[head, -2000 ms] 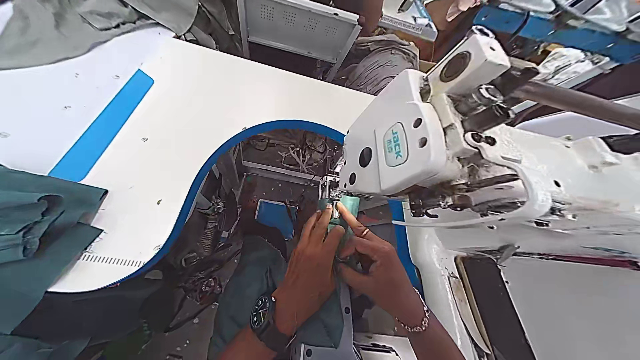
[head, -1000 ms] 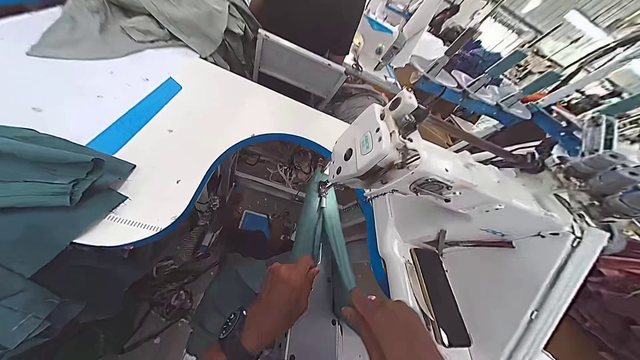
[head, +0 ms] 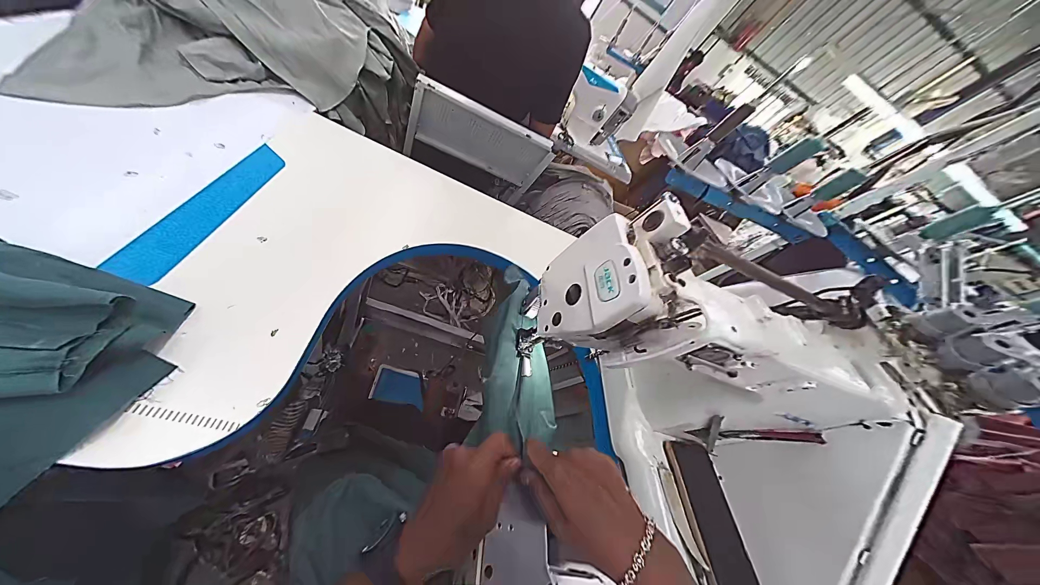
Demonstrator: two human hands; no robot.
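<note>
A Jack sewing machine head (head: 597, 284), white and scuffed, stands right of centre. Green fabric (head: 520, 390) runs from under its presser foot (head: 526, 366) down toward me. My left hand (head: 467, 496) pinches the near end of this fabric on its left side. Close beside it, my right hand (head: 581, 496), with a chain bracelet at the wrist, grips the right side. The two hands almost touch above the machine's narrow arm (head: 516, 528). More green fabric hangs at the lower left of the hands.
A white table (head: 366, 187) with a blue-edged cutout curves round the machine. Folded green fabric (head: 65, 341) lies at its left, grey fabric (head: 268, 49) at the back. Beyond sits a person in a dark top (head: 504, 57). A white machine bed cover (head: 812, 487) spreads at right.
Both hands were up at the needle area two seconds ago and are now lower, near the fabric's close end. Since one second ago they have come together. The view has tilted up.
</note>
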